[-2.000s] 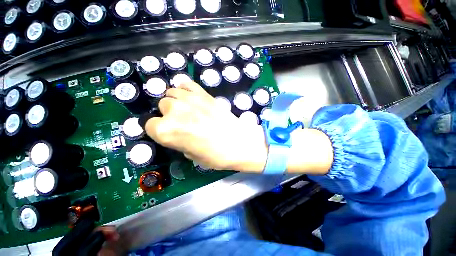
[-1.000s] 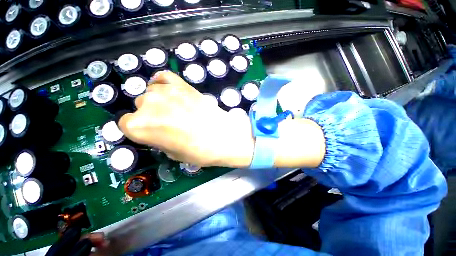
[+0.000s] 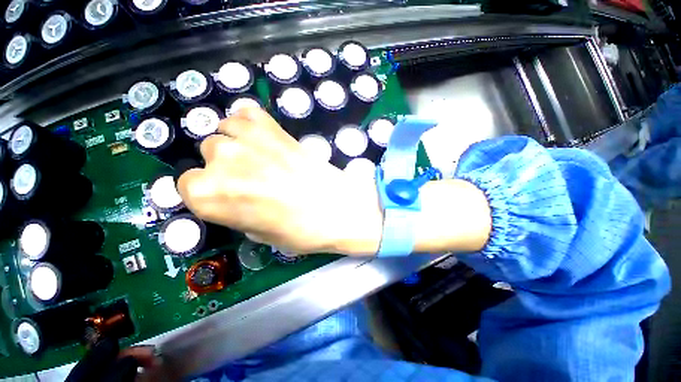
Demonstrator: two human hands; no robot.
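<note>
A green printed circuit board lies in front of me, carrying rows of black electrolytic capacitors with silver-white tops. A copper-orange coil sits near its front edge. My right hand, with a light blue wrist strap, is over the middle of the board among the capacitors. Its fingers are curled down and the fingertips are hidden, so any held thing cannot be seen. My left hand is at the bottom left by the board's front edge, mostly cut off, small and dark, with black at the fingers.
A silver metal rail runs along the board's front, and another runs behind it. Metal plates with crossbars lie to the right. More white-topped capacitors stand in rows at the upper left. Blue cloth of another person shows at the right edge.
The board and both hands sit slightly further left in the picture than two seconds ago. My right hand stays over nearly the same place on the board, still curled.
</note>
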